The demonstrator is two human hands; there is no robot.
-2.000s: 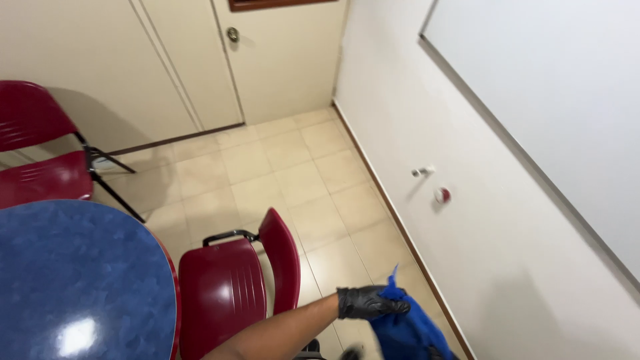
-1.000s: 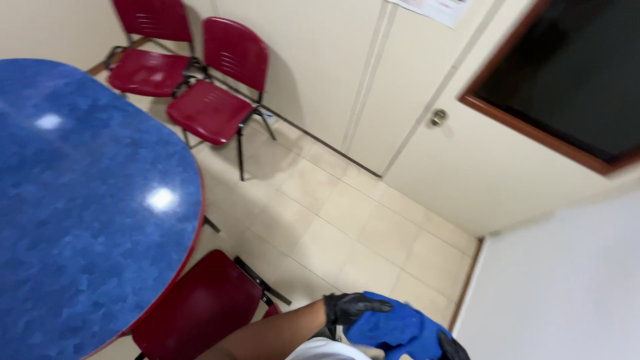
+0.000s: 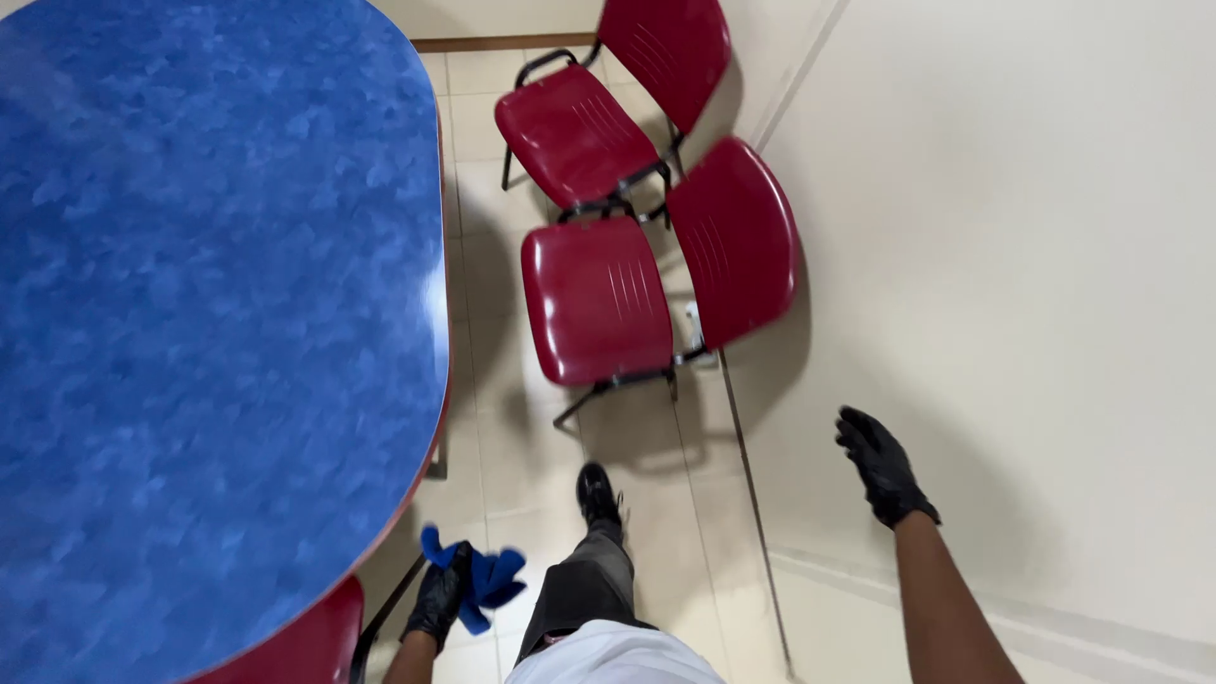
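My left hand (image 3: 443, 591), in a black glove, is closed around a bunched blue cloth (image 3: 492, 578) low in the view, just right of the blue table's curved edge. Folds of the cloth stick out on both sides of the fist. My right hand (image 3: 879, 467), also in a black glove, is raised at the right before the pale wall, holding nothing, its fingers stretched and the thumb's position hard to make out. Whether it touches the wall I cannot tell.
A blue-topped table (image 3: 228, 313) with rounded ends fills the left. Two red plastic chairs (image 3: 598, 299) (image 3: 579, 133) with black frames stand between it and the pale wall (image 3: 1026, 237). Part of another red chair (image 3: 294, 641) shows at the lower left. My black shoe (image 3: 596, 489) is on the tiled floor (image 3: 532, 475).
The view has swung strongly toward the table and two chairs. One second ago both gloved hands were at the blue cloth; now they are far apart, with the cloth in my left hand only.
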